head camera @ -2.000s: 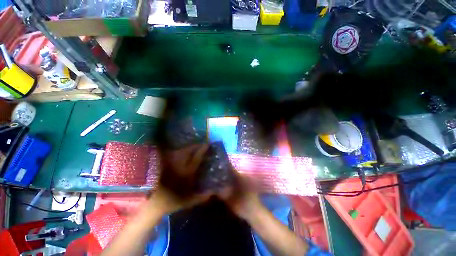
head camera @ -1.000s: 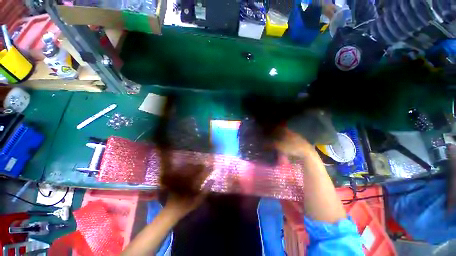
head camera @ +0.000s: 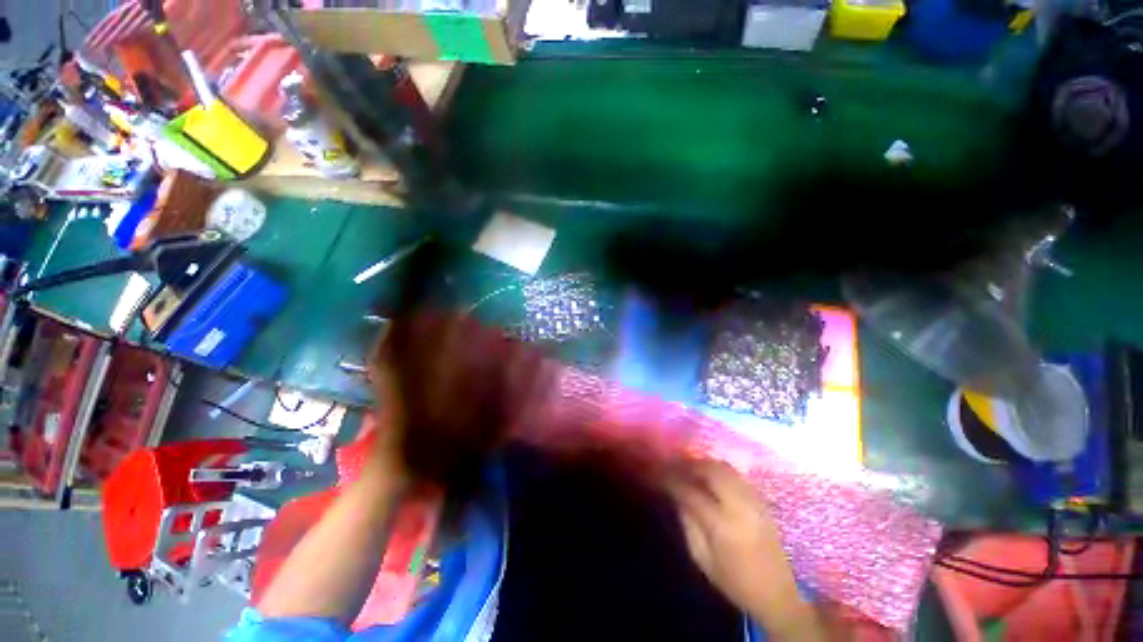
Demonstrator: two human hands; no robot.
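Note:
Pink bubble wrap [head camera: 834,527] lies in a long strip along the bench's front edge. My left hand [head camera: 433,420] is at the strip's left end, dark and blurred; its fingers and anything in them are hidden. My right hand [head camera: 721,520] is at the strip's front edge, fingers bent and blurred; whether it grips the wrap cannot be told. A speckled circuit board panel [head camera: 762,361] lies behind the wrap on the coloured sheet [head camera: 842,414]. Small silver-speckled board pieces [head camera: 560,307] lie left of the sheet.
A paper card [head camera: 514,241] and white stick [head camera: 385,263] lie behind on the green mat. A blue box [head camera: 226,314] is at left. A clear hood [head camera: 971,339] and white round reel [head camera: 1034,414] are at right. Dark blurred shapes cover the middle. A red bin [head camera: 144,508] stands below left.
The view has swung left, so the bench appears shifted right. My right hand has moved from beside the panel to the wrap's front edge. My left hand stays near the wrap's left part.

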